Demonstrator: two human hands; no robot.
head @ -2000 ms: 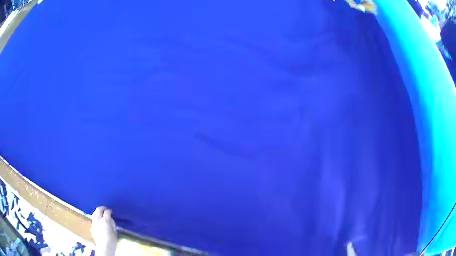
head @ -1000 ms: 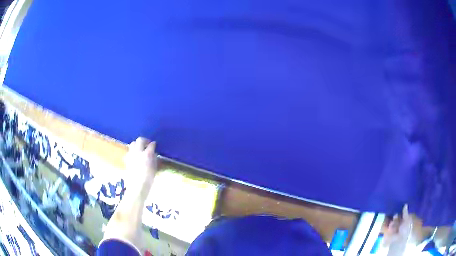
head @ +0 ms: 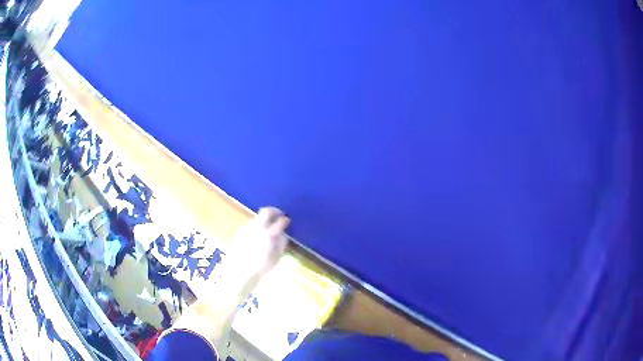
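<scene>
Plain bright blue fabric (head: pixel 395 134) covers most of the view and lies mostly flat, with soft folds at the right. Its near edge (head: pixel 173 158) runs diagonally along the brown table border, with a thin pale line under it. My left hand (head: pixel 271 229) is bare, with its fingers closed on this edge at lower centre. The fingertips are overexposed and partly blurred. A white block with a yellow side (head: pixel 289 300) is beside my left wrist, below the fabric edge. My right hand is out of the picture.
The brown wooden table border (head: pixel 395 323) shows along the near side. Dark and pale scraps (head: pixel 116 240) litter the floor at the left. A pale curved bar (head: pixel 60 257) crosses the lower left. My blue clothing (head: pixel 366 347) shows at the bottom.
The view has turned left and down, so the light-blue roll and my right hand have left the picture. My left hand stays at the fabric edge and appears nearer the centre.
</scene>
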